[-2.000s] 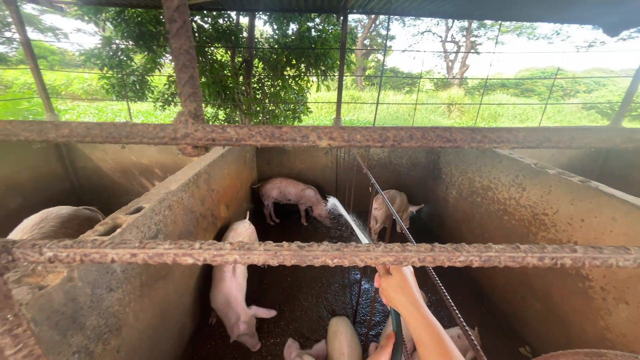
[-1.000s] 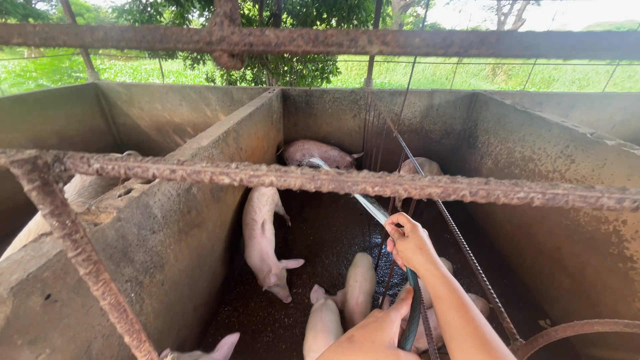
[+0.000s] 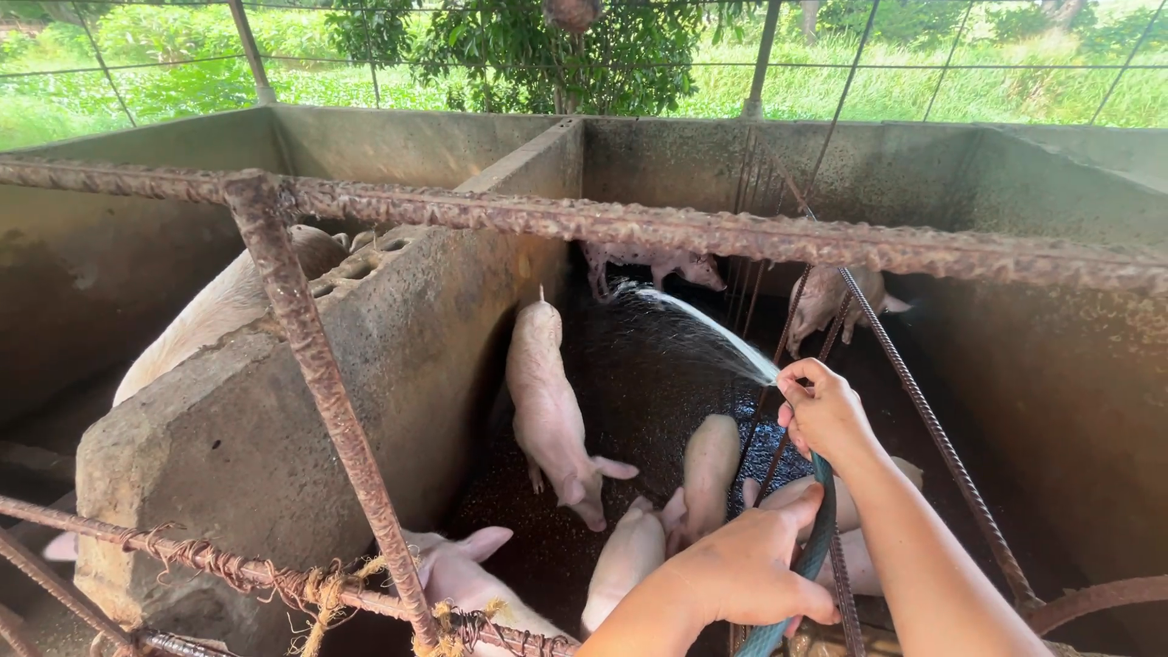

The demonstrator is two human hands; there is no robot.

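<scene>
Near the mouth of a green rubber hose [image 3: 821, 511], my right hand [image 3: 821, 411] pinches the end, and a fan of water [image 3: 712, 328] sprays out toward the far left of the pen. Lower down, my left hand [image 3: 766, 566] holds the same hose, its thumb on one side and fingers partly hidden. The spray lands close to a wet, spotted pig [image 3: 652, 260] by the back wall. A pink pig [image 3: 547, 401] stands along the left wall, head toward me. Several more pigs, one of them a pale pig [image 3: 710, 465], crowd below and around my hands.
A rusty rebar rail [image 3: 584, 214] crosses in front, with a slanted rusty bar [image 3: 328, 392] at left and a thin rebar rod [image 3: 931, 420] at right. Concrete partition [image 3: 365, 365] separates a neighbouring pen holding a large pig [image 3: 219, 310]. Another pig [image 3: 835, 301] stands at the back right.
The view has shifted. The spotted pig faced left a second ago and now faces right. My left hand, barely showing two seconds ago, is now plainly in view on the hose. Water keeps spraying.
</scene>
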